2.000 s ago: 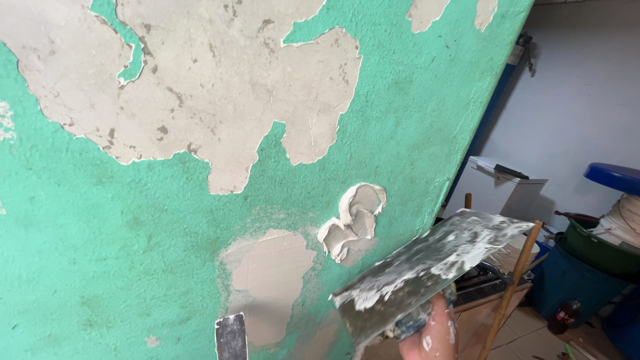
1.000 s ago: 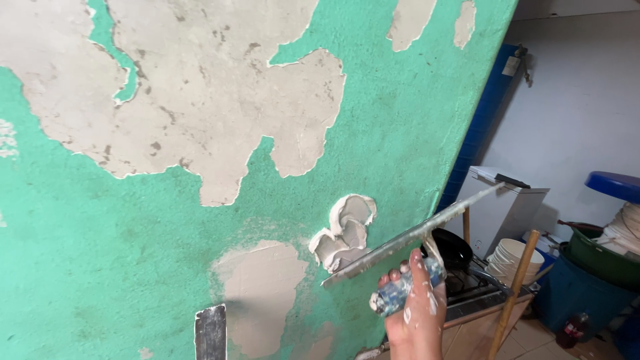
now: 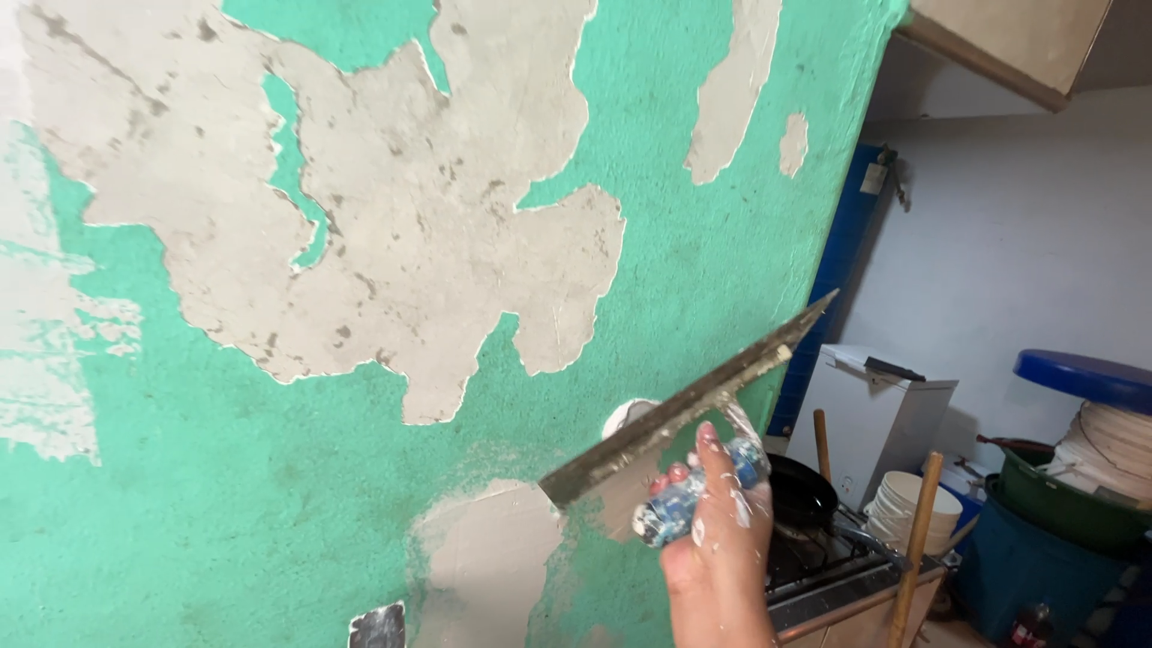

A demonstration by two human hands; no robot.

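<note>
My right hand (image 3: 720, 540) grips the putty-smeared blue handle of a long steel finishing trowel (image 3: 684, 409). The trowel's blade slants up to the right, seen nearly edge-on, in front of a green painted wall (image 3: 270, 486) with bare grey-beige patches (image 3: 432, 207). Behind the blade shows part of a mound of white putty (image 3: 633, 414) on the wall; whether the blade touches it I cannot tell. Below left of the blade is a smooth filled patch (image 3: 490, 558). A dark, flat blade-like piece with whitish edges (image 3: 378, 625) enters at the bottom edge. My left hand is not in view.
Right of the wall's edge stand a stove (image 3: 810, 576) with a black pan (image 3: 796, 490), a wooden stick (image 3: 918, 540), white buckets (image 3: 913, 508), a white cabinet-like box (image 3: 864, 423) and large blue-green bins (image 3: 1035, 558). A wooden cabinet (image 3: 1008, 45) overhangs at the upper right.
The trowel has turned from showing its putty-smeared face to nearly edge-on. Its blade now covers much of the putty mound, which showed more fully before. The dark blade-like piece has shifted left relative to the filled patch.
</note>
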